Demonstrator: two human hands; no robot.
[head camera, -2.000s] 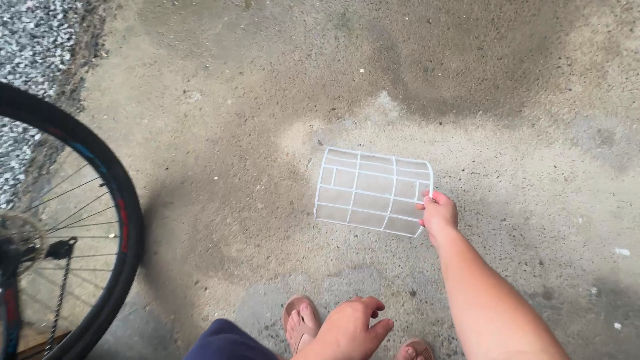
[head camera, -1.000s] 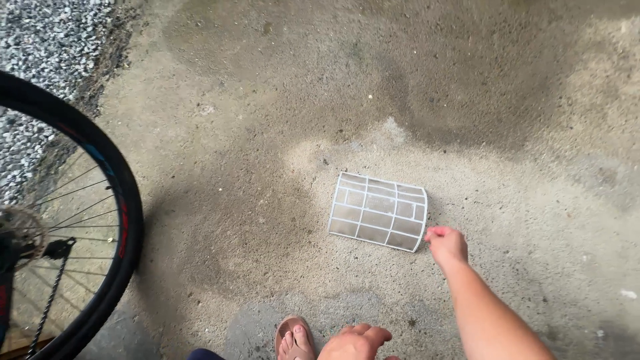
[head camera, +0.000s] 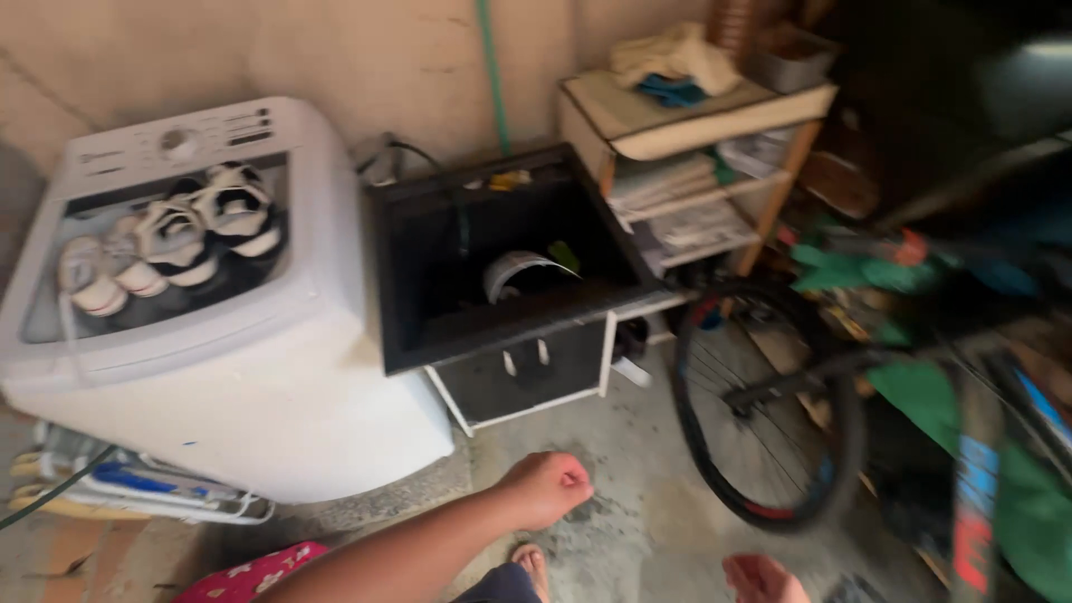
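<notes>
My left hand (head camera: 548, 490) reaches in over the concrete floor, below the black laundry sink (head camera: 494, 328). Its fingers are curled in, with nothing seen in them. Low at the bottom edge, my right hand (head camera: 764, 578) is blurred and partly cut off, left of the bicycle frame; its grip is unclear. Inside the sink lies a pale, curved object (head camera: 511, 270), with something green (head camera: 564, 253) behind it.
A white washing machine (head camera: 335, 276) holds several shoes (head camera: 176, 239) on its lid. Right of the sink are a wooden shelf unit (head camera: 703, 126) with cloths and a bicycle wheel (head camera: 688, 419). Folded chairs or racks (head camera: 167, 486) lie low at left, beside a pink patterned cloth (head camera: 251, 574).
The view has swung from the ground to the washing machine and sink. The white mesh filter frame, held by my right hand two seconds ago and on the ground one second ago, is out of view.
</notes>
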